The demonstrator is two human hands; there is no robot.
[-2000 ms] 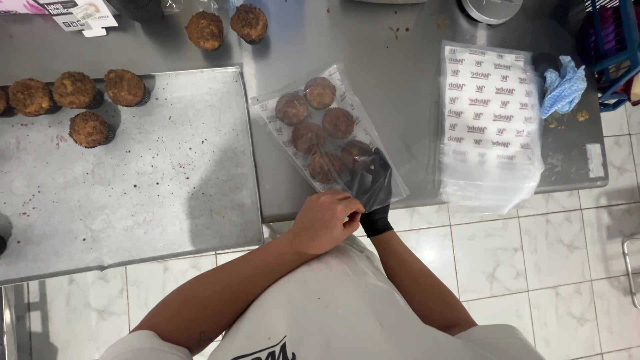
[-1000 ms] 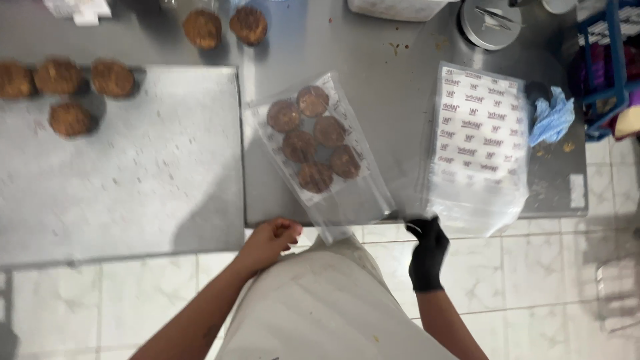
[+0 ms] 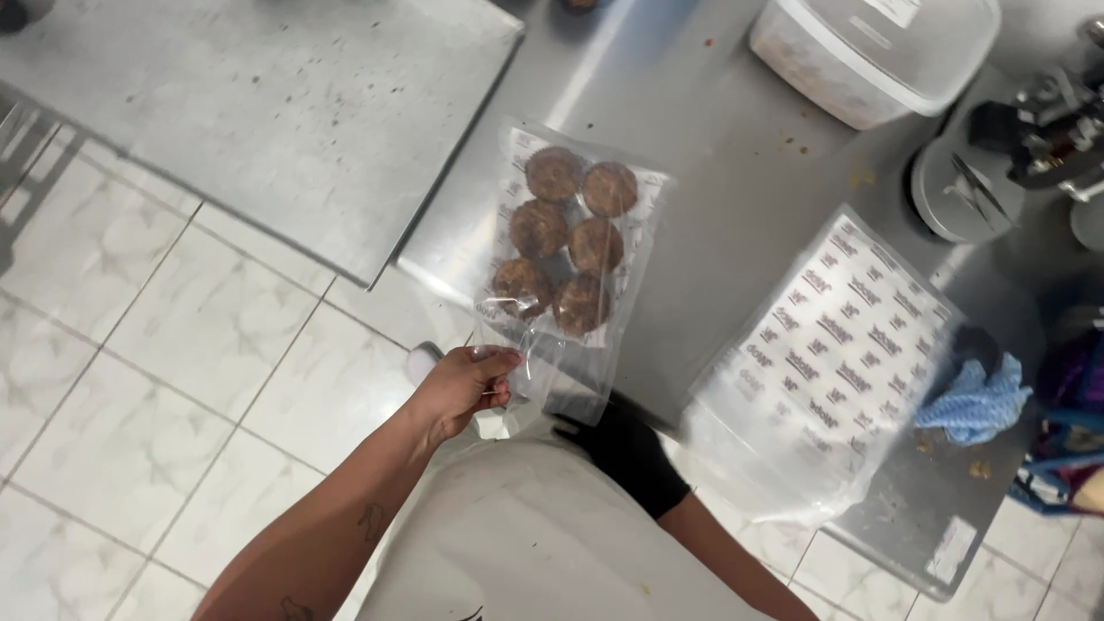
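A clear plastic bag (image 3: 632, 285) lies on the steel table near its front edge. Inside it are several brown muffins (image 3: 538, 228) in two rows on a printed paper sheet. Bare, my left hand (image 3: 473, 388) pinches the bag's open end at its left corner between thumb and fingers. My right hand (image 3: 625, 448), in a black glove, is at the right corner of that same end, partly under the clear film; its fingertips are dark and blurred, so its grip is unclear. To the right lies a stack of clear bags with printed sheets (image 3: 828, 345).
A metal tray (image 3: 345, 112) is at the upper left. On the steel table (image 3: 716, 172) stand a lidded plastic tub (image 3: 849, 65) and a round grey-lidded container (image 3: 953, 194) with a metal tool on top. A blue cloth (image 3: 979, 401) lies right of the bag stack.
My left hand has come onto the open end of the muffin bag, and my gloved right hand has moved from beside the stack to the bag's other corner. The view has turned and shifted.
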